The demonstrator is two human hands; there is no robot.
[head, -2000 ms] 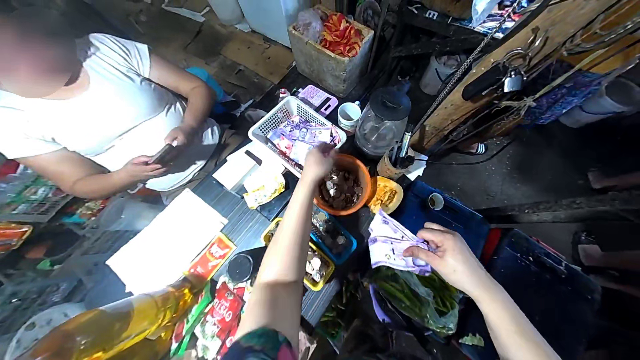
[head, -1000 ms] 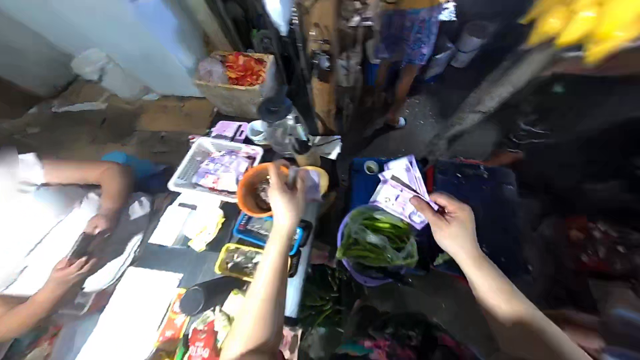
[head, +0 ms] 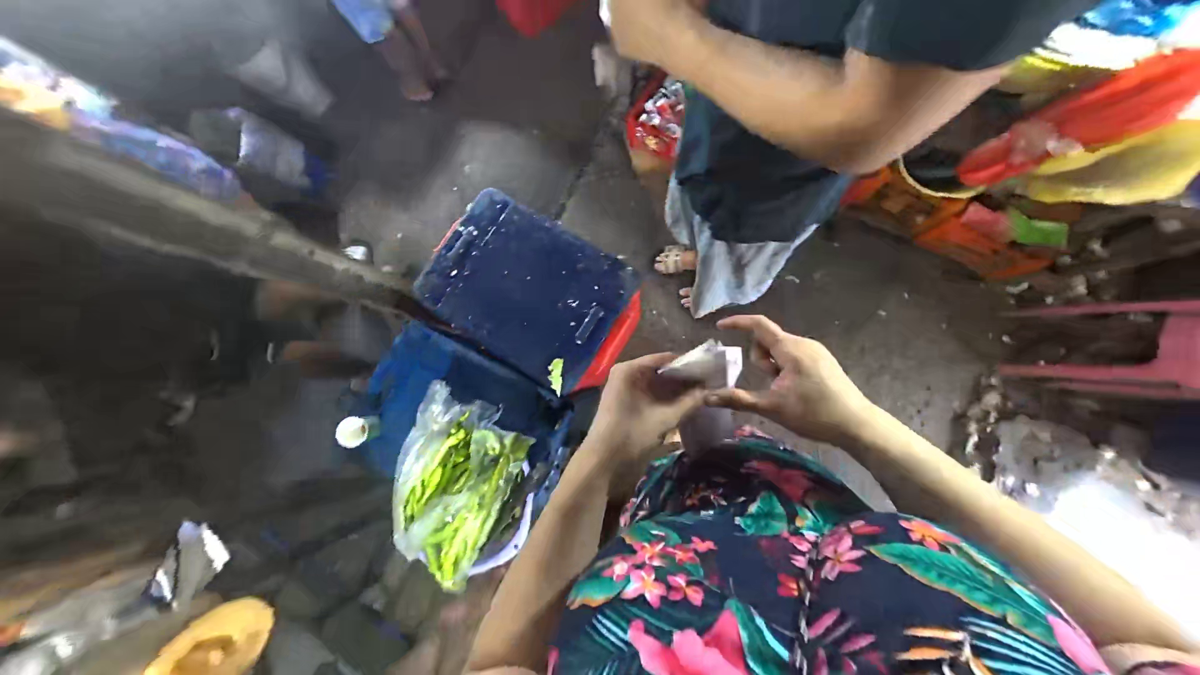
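Observation:
Folded banknotes [head: 705, 367], blurred and pale, are gripped in my left hand [head: 642, 398] just in front of the floral shirt. My right hand [head: 787, 380] is beside them, thumb and fingers spread around the notes' right edge; whether the thumb touches them I cannot tell. Left of my hands, a clear plastic bag of long green vegetables [head: 461, 492] rests on a light-rimmed basin [head: 511, 553]. Beyond it is a cooler box with a dark blue lid [head: 530, 281] and red side, a green leaf scrap on its corner.
A person in dark clothes [head: 750, 159] stands ahead to the right, near orange crates [head: 975, 239]. A pink plastic stool [head: 1162, 352] is at the far right. A wooden pole [head: 216, 230] crosses the upper left. A white cup [head: 353, 431] is beside the blue box lid [head: 412, 375].
The view has swung far to the right, away from the table. The banknotes were in my right hand; now my left hand holds notes and both hands are close together.

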